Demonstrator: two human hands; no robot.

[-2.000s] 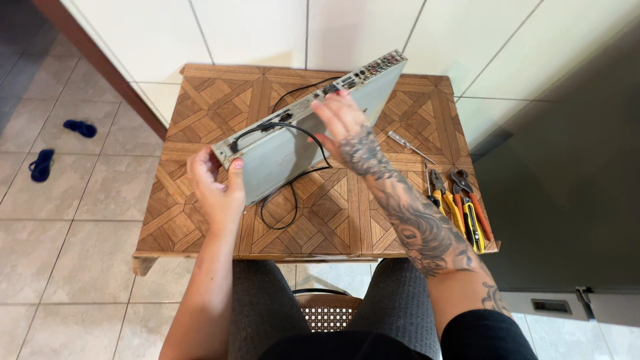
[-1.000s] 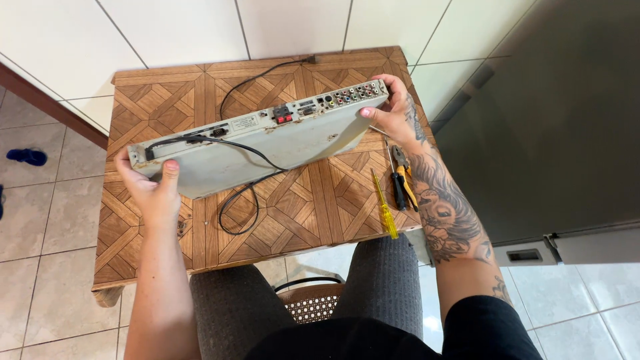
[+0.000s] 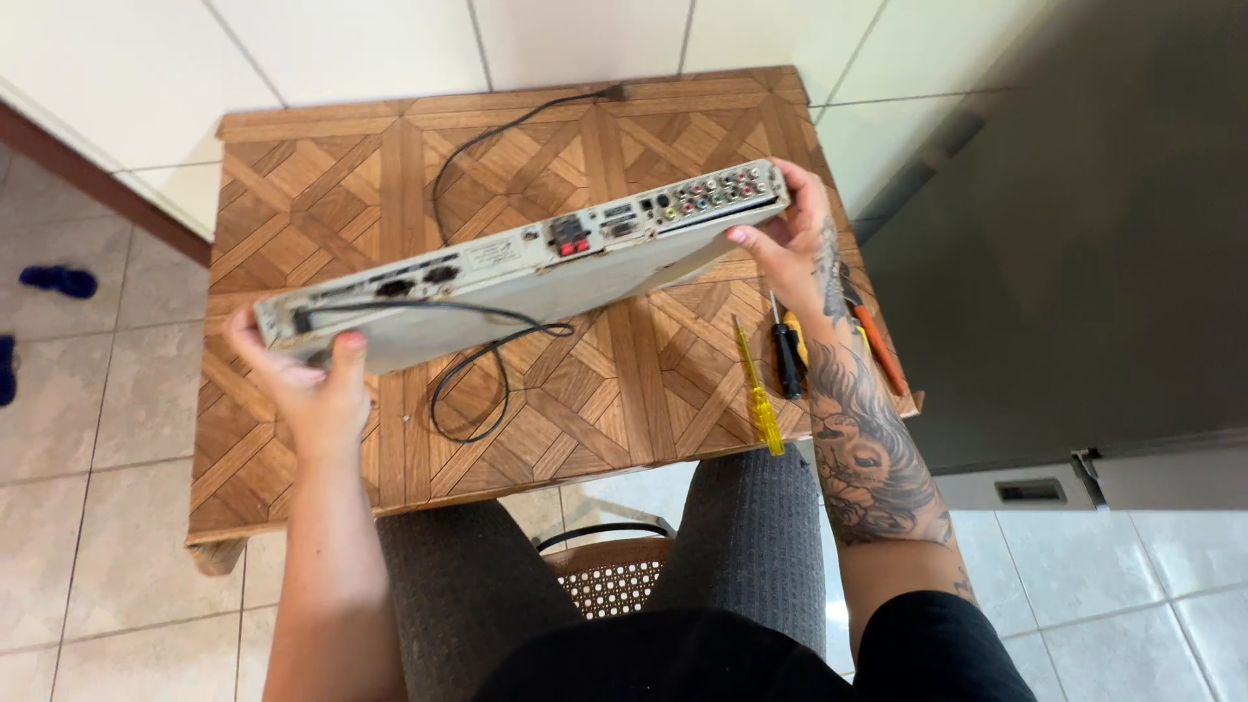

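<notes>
A flat metal electronic unit (image 3: pixel 507 302), its rear panel of sockets facing up, is held tilted above the wooden table by both hands. My left hand (image 3: pixel 317 385) grips its left end, thumb on the broad grey face. Around the right end, beside the rows of coloured RCA jacks (image 3: pixel 721 193), my right hand (image 3: pixel 790 244) is closed with its thumb on the same face. A black power cord (image 3: pixel 473 366) runs from the panel's left end and loops over the tabletop; its plug (image 3: pixel 612 93) lies near the back edge. The unit's far side is hidden.
The parquet-patterned wooden table (image 3: pixel 585 409) bears a yellow-handled screwdriver (image 3: pixel 760 405), a black-handled screwdriver (image 3: pixel 786 361) and orange-handled pliers (image 3: pixel 879 346), partly behind my right forearm. A tiled wall (image 3: pixel 585 39) stands behind; a dark appliance (image 3: pixel 1082 244) is at the right.
My right hand has moved from the unit's rear panel to its right end, and the unit has turned to lie more level across the view. My left hand stays on the left end.
</notes>
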